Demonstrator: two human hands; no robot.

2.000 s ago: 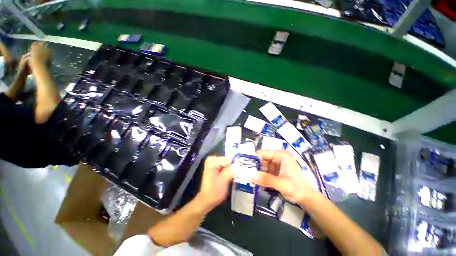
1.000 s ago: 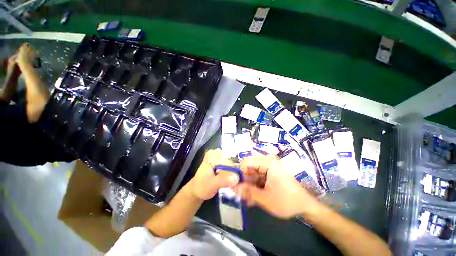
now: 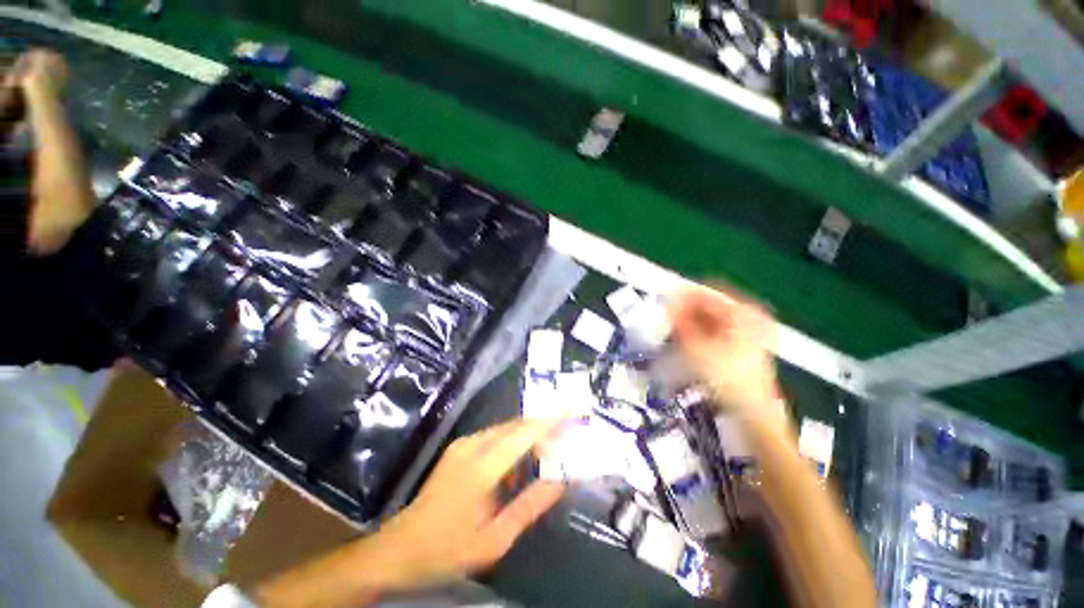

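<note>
A loose pile of board assemblies (image 3: pixel 688 473), pale with blue ends, lies on the dark bench mat. My left hand (image 3: pixel 481 487) is at the pile's left side, fingers apart and pointing right, its fingertips by a bright white piece; I cannot tell if it touches it. My right hand (image 3: pixel 725 344) is blurred over the far side of the pile, near the belt edge; whether it holds anything cannot be told. A thin silver pair of lines, perhaps tweezers (image 3: pixel 598 530), lies at the pile's near edge.
The black blister tray (image 3: pixel 321 255) is at left on a white sheet, above an open cardboard box (image 3: pixel 107 457). The clear blister tray (image 3: pixel 969 511) is at right. The green conveyor belt (image 3: pixel 476 131) runs beyond, carrying several phones. Another person's arm (image 3: pixel 54 166) is at far left.
The part-assembled phone with blue rim is no longer seen in my hands. My hands have moved apart, the right up and away over the pile. The view has turned, showing more beyond the belt.
</note>
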